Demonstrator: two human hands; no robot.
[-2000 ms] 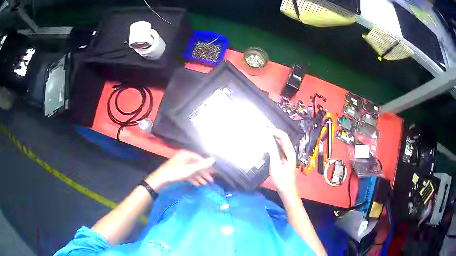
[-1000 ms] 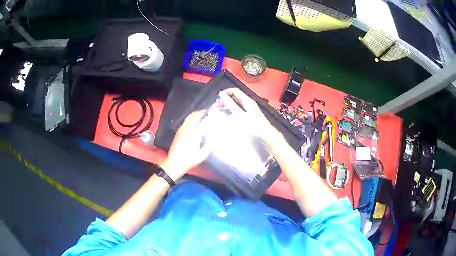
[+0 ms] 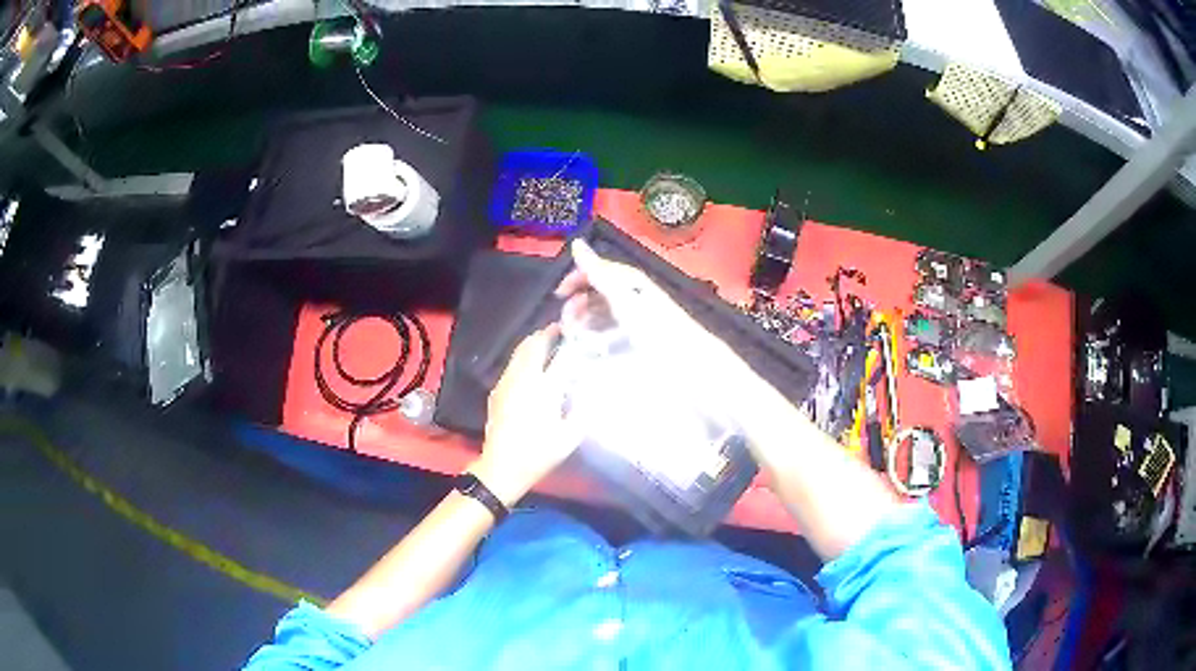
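Note:
A flat device lies in the black foam-lined tray in front of me, and strong white glare hides most of it. My left hand is at the device's left side, fingers pointing up and bent. My right hand reaches over the device's upper part, fingers near the tray's top corner. The fingertips of both hands are close together around a small pale area lost in the glare. I cannot tell whether either hand grips anything.
Coiled black cable and a small white bottle lie left on the red mat. Behind are a white roll, a blue screw bin and a round dish. Right are yellow-orange handles and circuit boards.
Since two seconds ago, both hands have moved from the device's lower edges to its upper part. In the last second they have stayed there, while the camera view has tilted up slightly.

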